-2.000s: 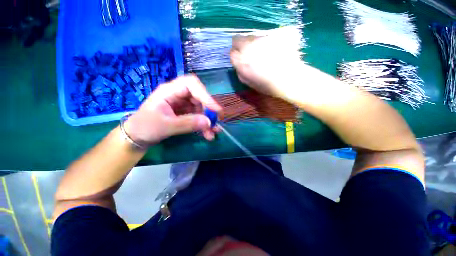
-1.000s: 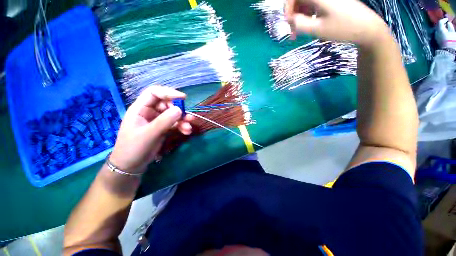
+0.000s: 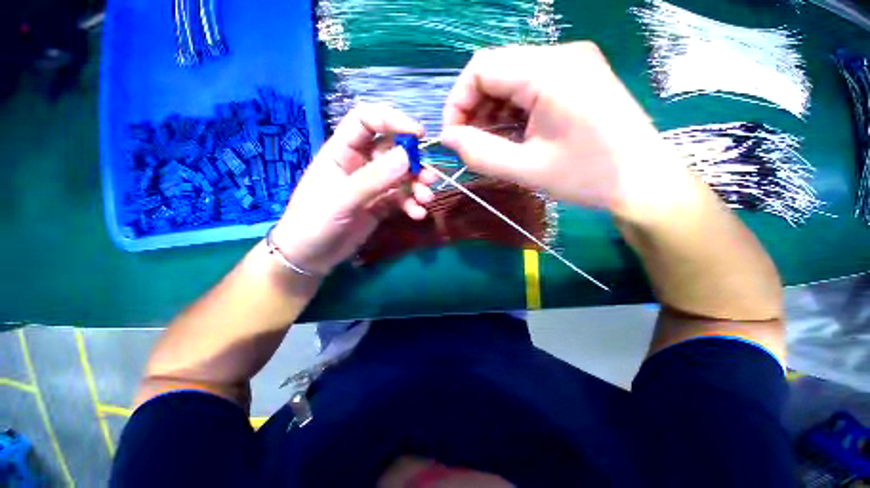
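Observation:
My left hand (image 3: pixel 358 186) pinches a small dark-blue connector housing (image 3: pixel 409 152) between thumb and fingertips. A white wire (image 3: pixel 515 226) trails from the housing down to the right, and another short wire part crosses near it. My right hand (image 3: pixel 534 124) is just right of the housing, thumb and finger closed on a thin wire end at the housing's side. The wire's colour is hard to tell. Both hands are over the brown wires (image 3: pixel 477 217) and the pale violet wires (image 3: pixel 382 88).
A blue tray (image 3: pixel 116 143) at left holds a heap of housings (image 3: pixel 224 162) and some wired harnesses (image 3: pixel 197 30). Green wires (image 3: pixel 429 23) lie at the back, white wires (image 3: pixel 730 59) and black-and-white wires (image 3: pixel 749 172) at right. Yellow tape (image 3: pixel 532 278) marks the near table edge.
My right hand has come back from the wire bundles at right to the housing in my left hand. The head view has turned, shifting the tray and bundles in the picture.

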